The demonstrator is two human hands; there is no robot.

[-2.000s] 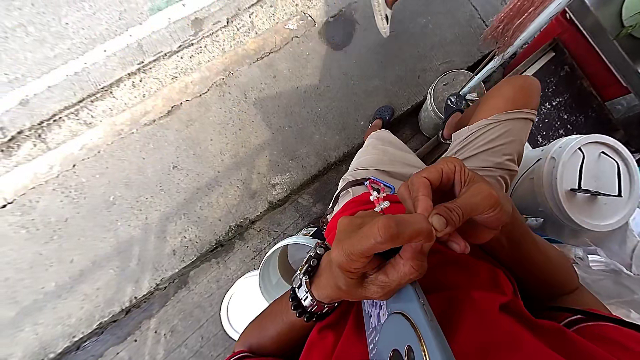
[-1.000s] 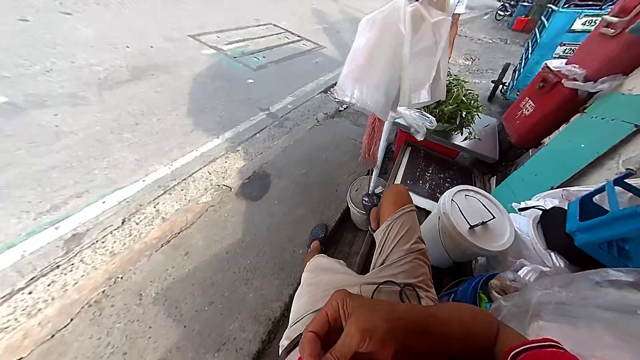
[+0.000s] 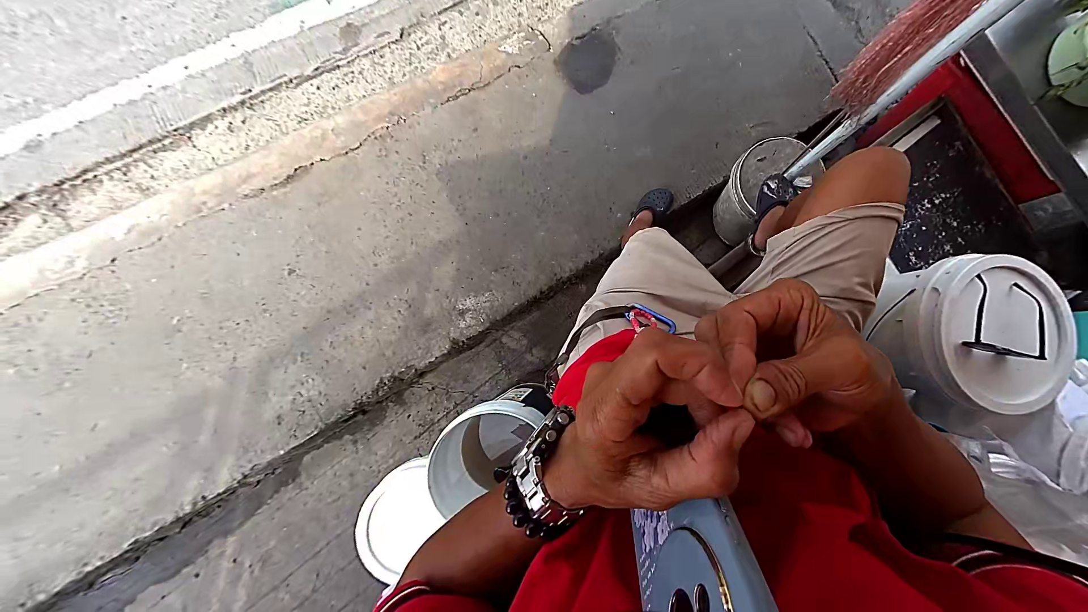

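My left hand (image 3: 659,416), with a metal watch (image 3: 534,489) and dark beaded bracelet at its wrist, meets my right hand (image 3: 795,361) over my lap. Thumbs and fingertips of both hands are pinched close together; anything between them is too small or hidden to tell. Just below the hands, a blue-grey phone or phone case (image 3: 710,552) lies against the red shirt (image 3: 807,518). Behind the left hand's fingers shows a blue carabiner (image 3: 651,318) with a red and white cord, by a dark strap at the beige shorts (image 3: 659,268).
An uncovered white bucket (image 3: 480,442) and a round white lid (image 3: 395,518) are at lower left. A lidded white bucket (image 3: 1003,331) with a black wire-like piece on top stands right, near clear plastic bags (image 3: 1011,476). Ahead are a metal can (image 3: 756,183), a pole and reddish bristles (image 3: 901,55).
The view tilted up to the street, then came back down. One second ago only one hand showed; now both are in view, fingertips together, much as two seconds ago.
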